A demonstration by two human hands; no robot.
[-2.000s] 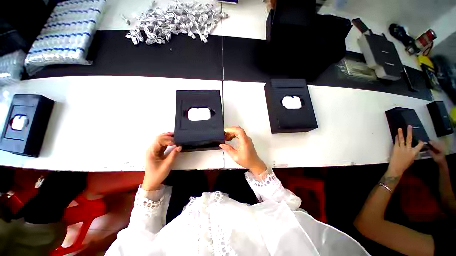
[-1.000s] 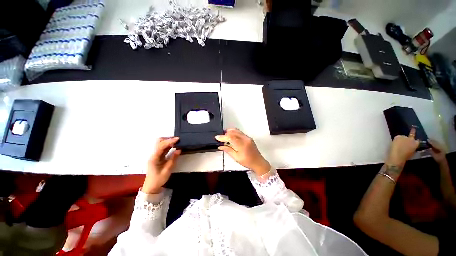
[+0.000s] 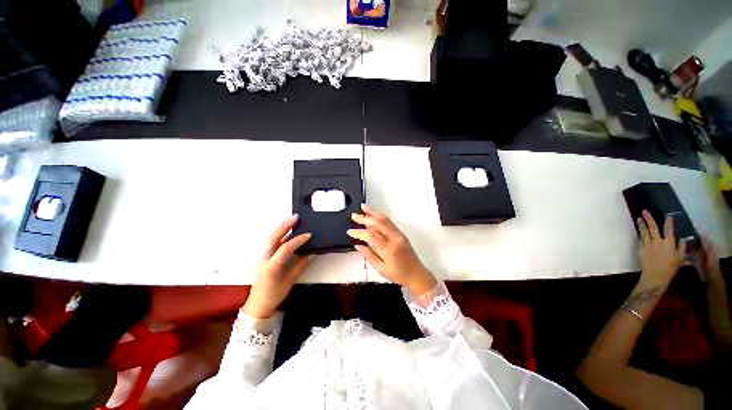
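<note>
A black box [image 3: 327,232] lies on the white tabletop in front of me, with a black insert tray in its top. A glossy white device [image 3: 327,200] sits in the tray's rounded cutout. My left hand [image 3: 279,263] holds the box at its lower left side, fingertips on the edge. My right hand [image 3: 393,245] holds its lower right side, with fingertips on the side and top edge. The inside of the box below the tray is hidden.
Filled black boxes stand at the left [image 3: 63,213] and right [image 3: 472,186]. A cable pile [image 3: 290,56] lies behind the black strip [image 3: 241,108]. Bagged items [image 3: 124,72] are back left, dark stacked boxes [image 3: 473,80] back right. A neighbour's hands [image 3: 663,250] touch a black box at far right.
My hands have moved slightly up along the sides of the box. The insert's front edge looks flatter in the box. The neighbour's hand has shifted on its box. The whole view has shifted slightly.
</note>
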